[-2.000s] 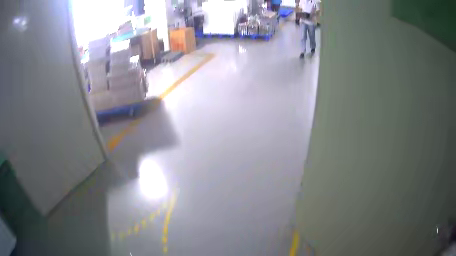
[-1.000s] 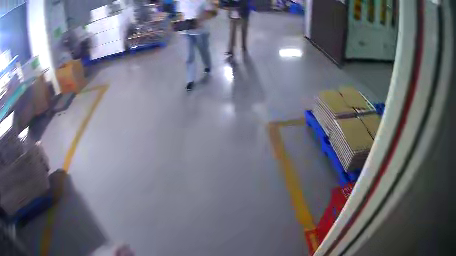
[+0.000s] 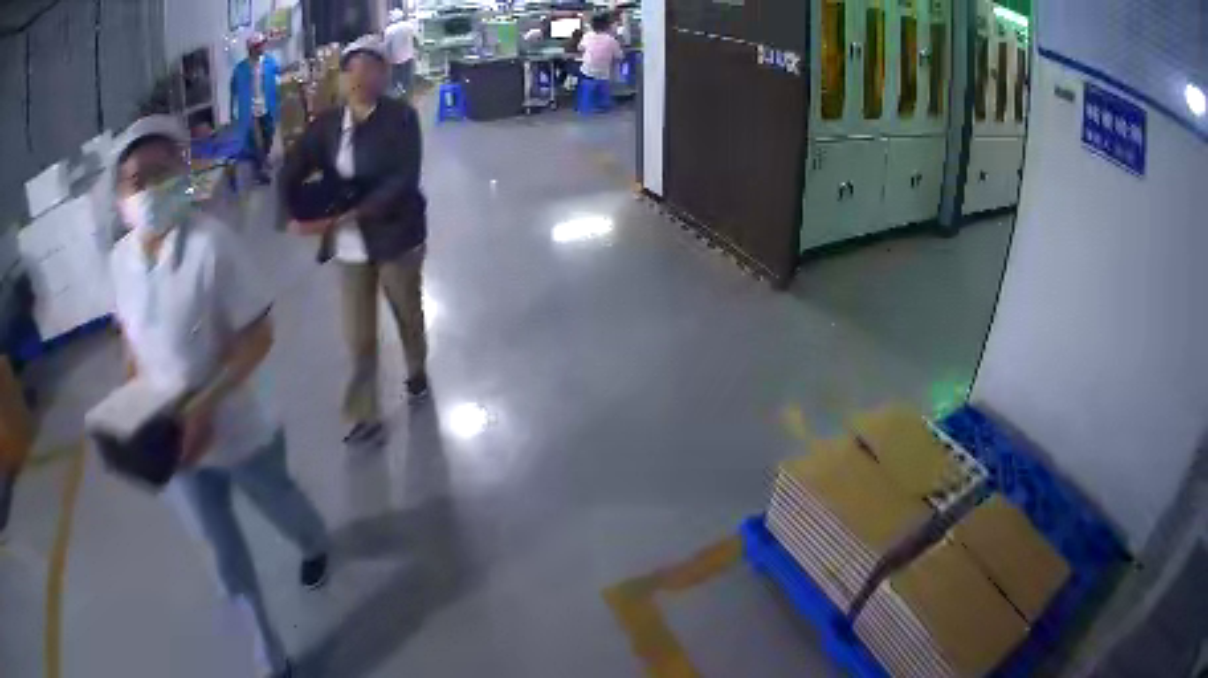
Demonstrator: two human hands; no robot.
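Note:
Neither of my hands is in the picture. Nearest in front of me at the lower right, stacked flat brown cardboard (image 3: 855, 490) lies in several piles on a blue pallet (image 3: 802, 603). A dark strap or strip runs across the stack. At the left, a person in a white shirt, cap and mask (image 3: 199, 311) holds a grey and dark box (image 3: 139, 431). Behind, a person in a dark jacket (image 3: 384, 186) holds a dark object that I cannot make out.
Yellow floor tape (image 3: 649, 629) runs beside the pallet. A white wall with a blue sign (image 3: 1114, 129) stands at the right. A dark brown partition (image 3: 735, 126) and pale cabinets (image 3: 874, 192) stand behind. More people and blue stools (image 3: 452, 102) are at the back.
The view has moved past the door edge and turned right. The two walking people are much nearer and now at the left. The cardboard pallet is nearer and fully past the door frame.

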